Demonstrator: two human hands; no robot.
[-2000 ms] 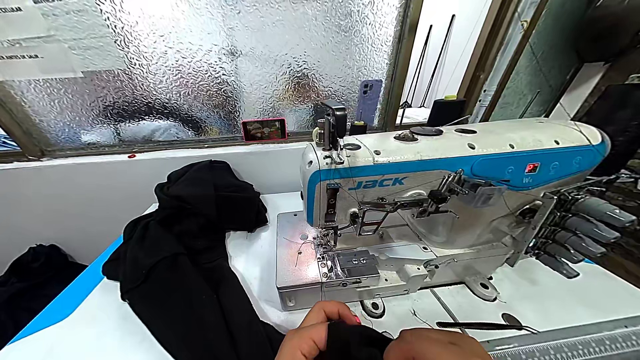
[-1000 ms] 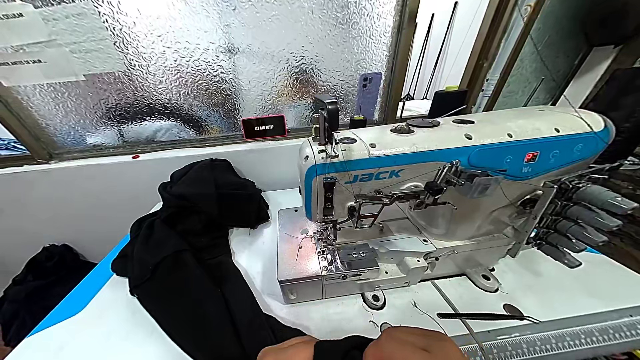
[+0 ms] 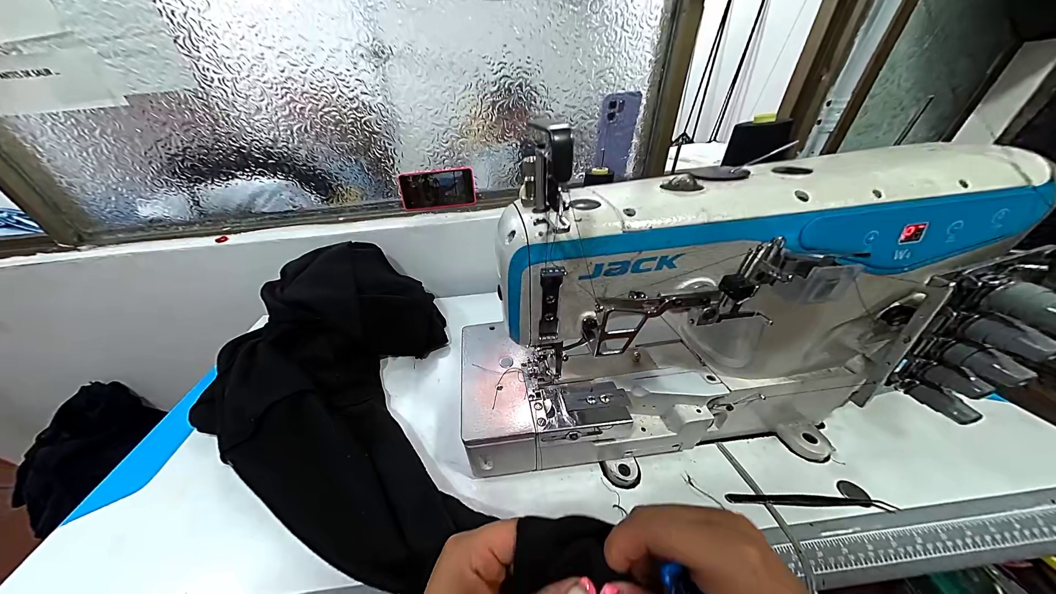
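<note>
Black fabric [image 3: 330,437] lies across the left of the white sewing table and runs down to the bottom edge of the view. There my left hand [image 3: 474,557] grips a folded part of it. My right hand [image 3: 705,549] pinches the same part from the other side, with a small blue object [image 3: 676,577] showing beneath its fingers. Pink-nailed fingertips show between the hands. Both hands are in front of the Jack industrial sewing machine [image 3: 742,231], below its needle area [image 3: 544,371], and do not touch it. Loose threads trail on its metal bed [image 3: 495,396].
Black tweezers [image 3: 808,500] lie at the right, by a metal ruler [image 3: 916,540] along the table edge. A dark cloth heap [image 3: 82,445] sits beyond the left edge. A red-framed phone [image 3: 437,188] and a purple phone [image 3: 619,132] stand by the textured window.
My hands stay at the bottom edge holding the black fabric. My right hand's grip has shifted, and a blue object now shows under it. The tweezers and machine have stayed in place.
</note>
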